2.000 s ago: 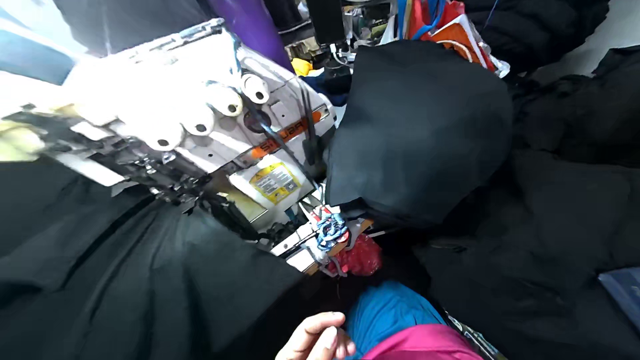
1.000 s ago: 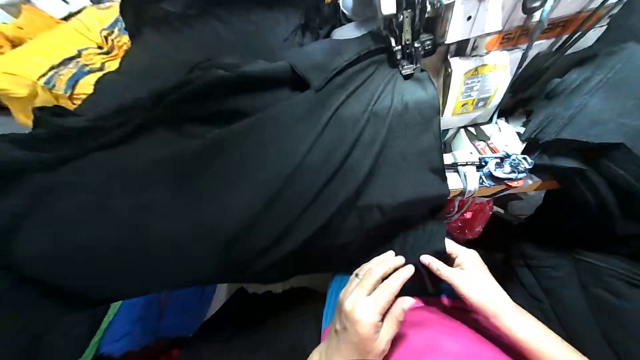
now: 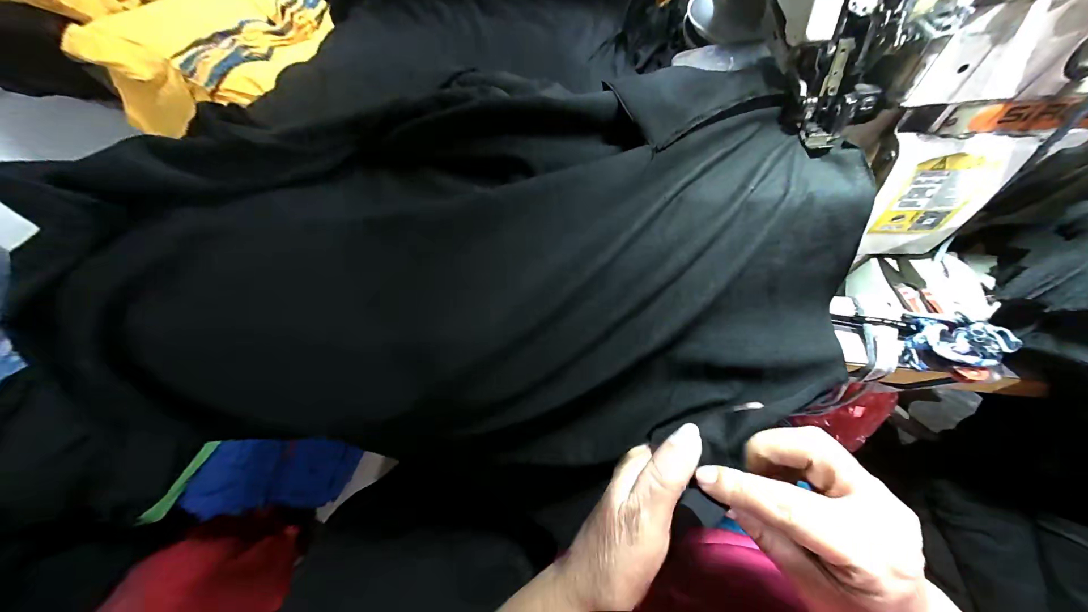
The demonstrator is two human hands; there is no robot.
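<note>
A black collared garment (image 3: 476,289) spreads across the work surface, its upper right part under the presser foot (image 3: 818,136) of an industrial sewing machine (image 3: 943,76). At the garment's near edge, my left hand (image 3: 633,518) pinches the cloth between thumb and fingers. Close to its right, my right hand (image 3: 829,518) grips the same edge, thumb and fingertip meeting near my left thumb. The collar (image 3: 693,102) lies folded just left of the presser foot. The underside of the held edge is hidden.
Yellow patterned cloth (image 3: 246,51) lies at the upper left. Blue cloth (image 3: 268,476) and red cloth (image 3: 208,565) are below the garment. A bundle of blue and white strips (image 3: 960,342) hangs by the machine's table edge, above red plastic (image 3: 854,416). Dark cloth lies at right.
The view has swung from the machine to the spread garment. Since one second ago, my hands have come closer together, and the right hand's fingers have curled onto the edge.
</note>
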